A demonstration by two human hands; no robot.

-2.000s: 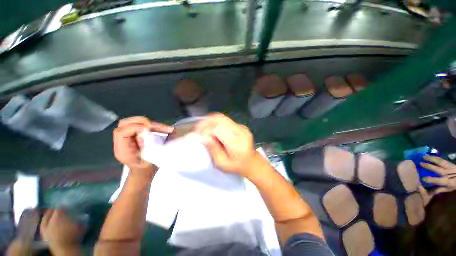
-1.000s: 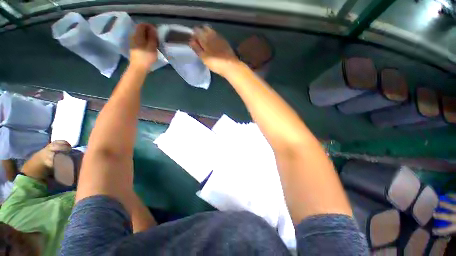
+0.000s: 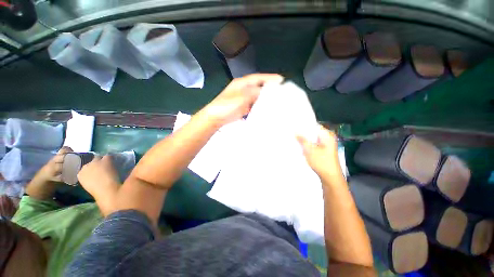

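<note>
My left hand (image 3: 241, 97) and my right hand (image 3: 319, 151) hold a white protective bag (image 3: 284, 108) between them, above the bag stack (image 3: 244, 184). The left fingers are at the bag's upper left edge; the right hand is at its lower right side. The bag looks flat, and its outline merges with the white stack below. Three bagged units (image 3: 170, 54) lie side by side on the dark green belt at the far left. A bare grey unit (image 3: 233, 46) with a brown end stands beyond my left hand.
More waiting units (image 3: 338, 54) lie on the belt at the upper right. Several units (image 3: 403, 205) are piled at the right, brown ends showing. A person in light green (image 3: 65, 232) at left handles a unit beside white bags (image 3: 35, 146). A metal rail (image 3: 162, 11) runs along the top.
Both hands have come back from the belt to the bag stack and now hold a white bag. The bagged unit they held at the far left now lies released beside two others.
</note>
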